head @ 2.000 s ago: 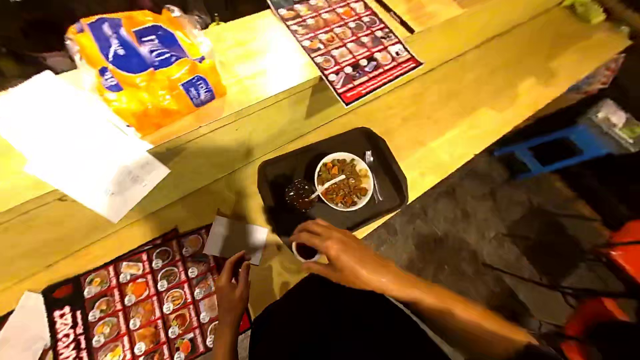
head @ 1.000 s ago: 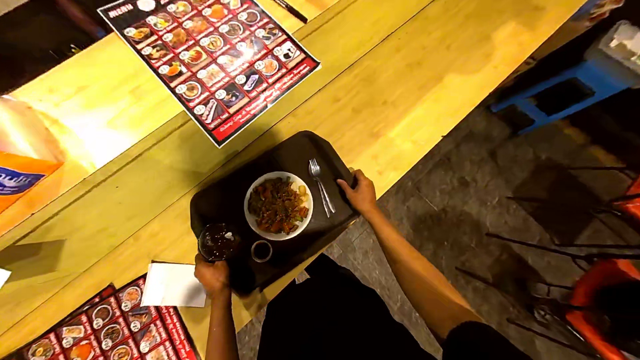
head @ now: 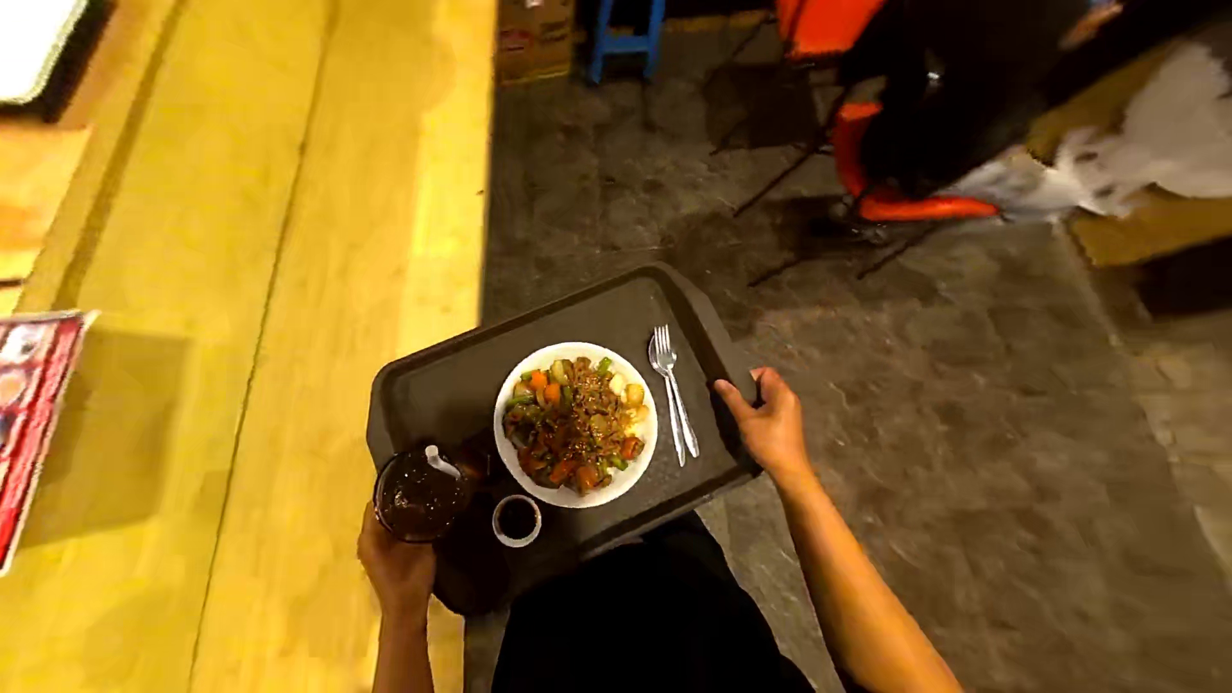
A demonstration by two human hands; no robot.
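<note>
A dark serving tray (head: 433, 380) is held between my two hands, partly over the counter's edge and partly over the floor. My right hand (head: 767, 421) grips its right rim, thumb on top. At the tray's left rim is my left hand (head: 397, 563), its fingers hidden below the tray and a glass of dark drink (head: 420, 500) with a straw or spoon in it. A white bowl (head: 576, 496) of meat and vegetables stands mid-tray. Below it sits a small cup of dark sauce (head: 517, 519). A fork (head: 677, 385) and a spoon (head: 667, 399) lie right of the bowl.
The yellow wooden counter (head: 356, 192) runs along the left, with a red printed menu (head: 34, 404) at its edge of view. Beyond the floor (head: 962, 385) are an orange chair (head: 871, 197), a seated person in dark clothes (head: 948, 87), a blue stool (head: 626, 38) and a cardboard box (head: 535, 43).
The tray, over the counter a second ago, now reaches out over the floor in both my hands. Two seconds ago my right hand was at the sauce cup. The view has swung right.
</note>
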